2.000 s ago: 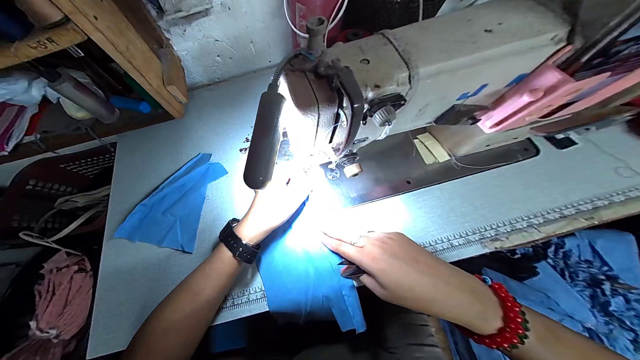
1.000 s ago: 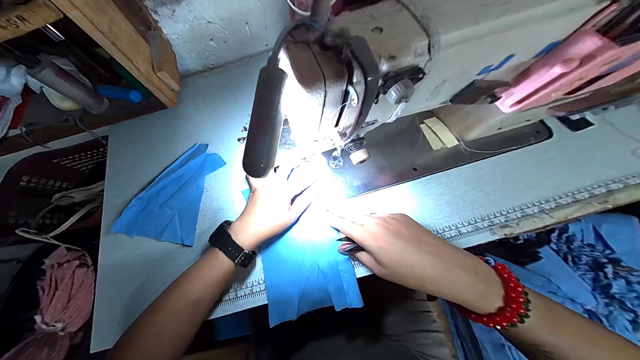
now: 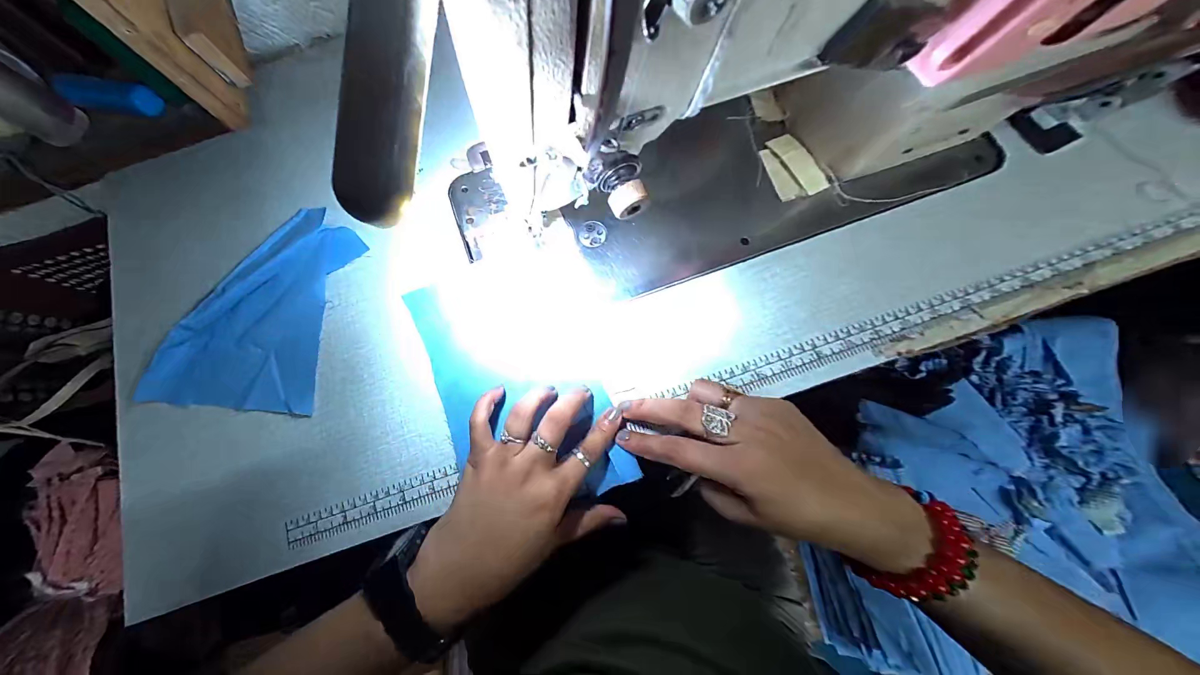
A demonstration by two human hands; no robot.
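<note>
A blue fabric piece (image 3: 436, 356) lies on the table in front of the sewing machine's needle area (image 3: 536, 211), its far part washed out by the lamp glare. My left hand (image 3: 525, 469) rests on its near end with fingers spread and pressing down. At the cloth's right edge, my right hand (image 3: 741, 450) has its thumb and index fingertips close together beside the left index finger; a small metal tool (image 3: 686, 485), only partly visible, shows under that hand. A second blue fabric piece (image 3: 253, 328) lies apart at the left of the table.
A dark lamp (image 3: 380, 112) hangs over the table. A printed ruler strip (image 3: 375, 506) runs along the front edge. Blue patterned fabric (image 3: 1031, 469) is piled below the table at right. A wooden shelf (image 3: 178, 56) stands at the back left, with pink cloth (image 3: 75, 525) lower left.
Both hands have moved back from the needle area toward the table's front edge. My left hand now lies on the near end of the blue fabric. The view has moved closer.
</note>
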